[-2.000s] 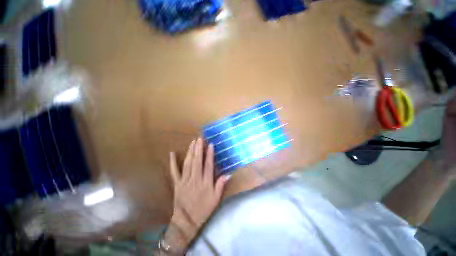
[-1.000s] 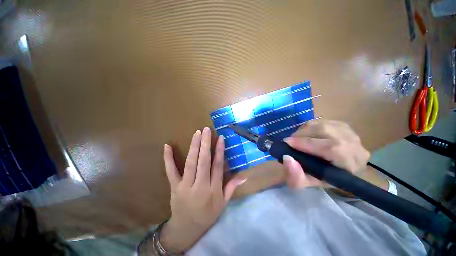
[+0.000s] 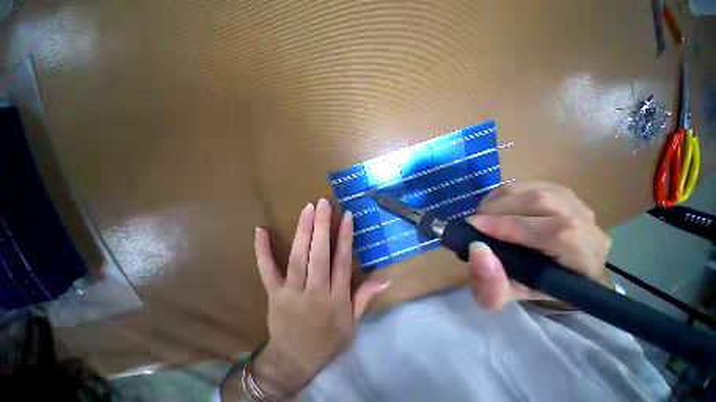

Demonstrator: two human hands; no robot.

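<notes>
A solar cell string [image 3: 424, 177] lies bright blue side up on the brown bench top, with white lines and ribbon ends past its right edge. My left hand [image 3: 310, 275] lies flat with fingers spread, holding nothing, fingertips at the string's left edge. My right hand [image 3: 542, 235] grips the soldering iron [image 3: 549, 279] by its black handle. The iron's narrow tip is at a white line in the string's left part. Whether it touches cannot be told.
Scissors [image 3: 677, 166], a heap of short ribbon pieces [image 3: 645, 119], a grey strip [image 3: 658, 27] and an orange-brown piece [image 3: 673, 25] lie right. Dark navy strings [image 3: 35, 228] lie on a clear sheet [image 3: 114, 286] at left. A black cord runs behind my right hand.
Since two seconds ago, my right hand has come in with the soldering iron. Over the last second, the tip has moved slightly right along the string. My left hand has stayed nearly still.
</notes>
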